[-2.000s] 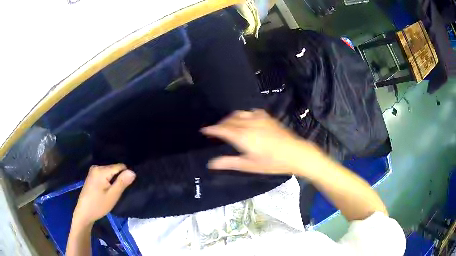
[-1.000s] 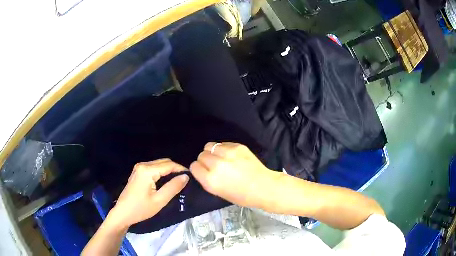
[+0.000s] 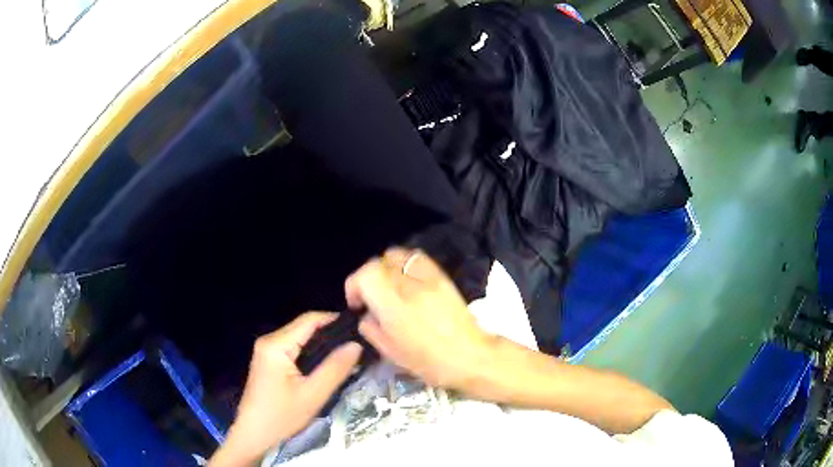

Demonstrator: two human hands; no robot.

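Observation:
The black garment (image 3: 274, 210) lies over my lap and fills the space below the table edge. My left hand (image 3: 297, 369) is shut on a gathered fold of its waistband (image 3: 331, 339), pinched between thumb and fingers. My right hand (image 3: 411, 310), with a ring on one finger, grips the same band just to the right, its fingertips close to the left ones. The small white lettering seen earlier on the held band does not show. The fingertips of my right hand are partly hidden in the cloth.
A white table with a yellow edge (image 3: 119, 100) curves along the upper left. A shiny black garment pile (image 3: 585, 128) with white marks lies on a blue bin (image 3: 630, 269) at right. Another blue bin (image 3: 128, 415) and clear plastic (image 3: 41, 319) are at left. A wooden-topped stool (image 3: 717, 27) stands upper right.
My right hand first moved from above the cloth to the band beside my left hand. Both now hold the band bunched up, uncovering more of the white lap cloth. The view has shifted.

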